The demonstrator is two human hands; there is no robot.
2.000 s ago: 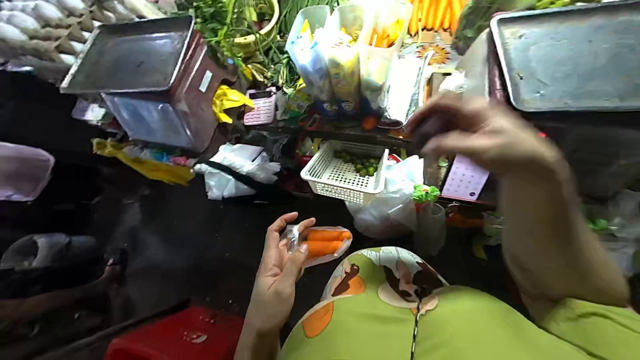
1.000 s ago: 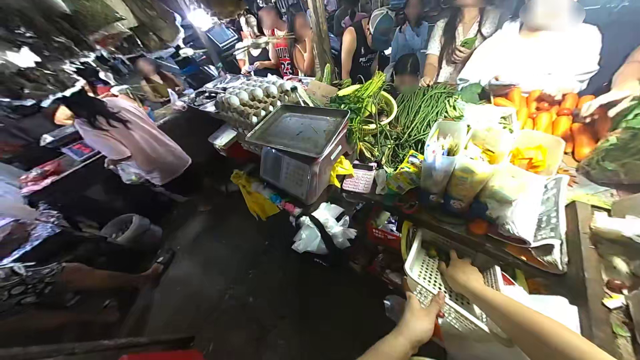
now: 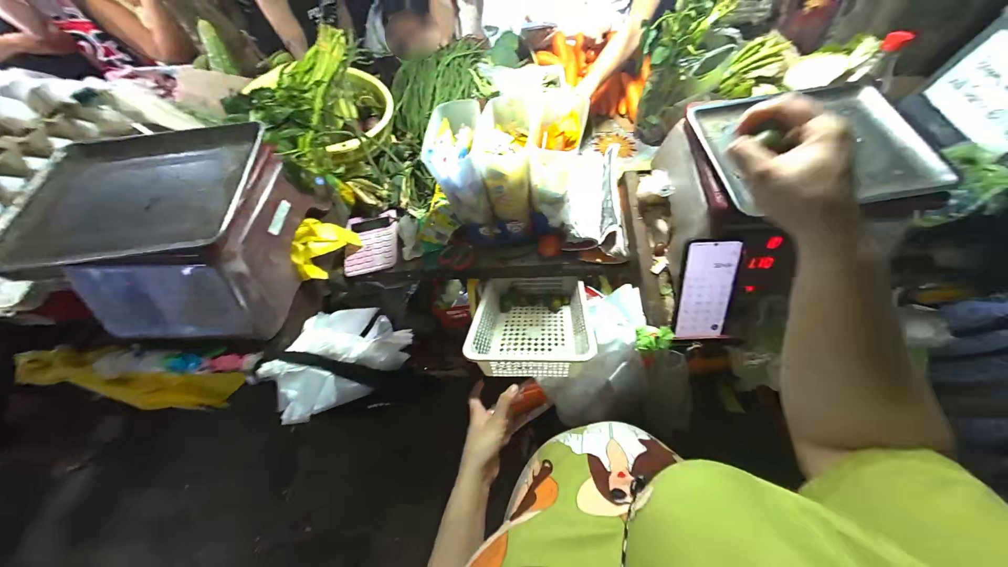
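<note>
My left hand is below the white plastic basket, holding a bag of carrots that is partly in shadow. Small green fruits lie at the far end of the basket. Raised over the metal tray of the right scale, my right hand is closed around a small dark green item, blurred; its exact kind cannot be told. A phone showing a calculator leans against the front of that scale, beside its red digits.
A second scale with a metal tray stands at the left, near egg trays. A pink calculator, tall plastic containers and a yellow basin of greens are on the stall. White plastic bags hang at the front. Another person's arm reaches among carrots.
One second ago both hands were at the white basket; now my right hand is raised over the right scale's tray and my left holds the bagged carrots below the basket. The view has swung strongly.
</note>
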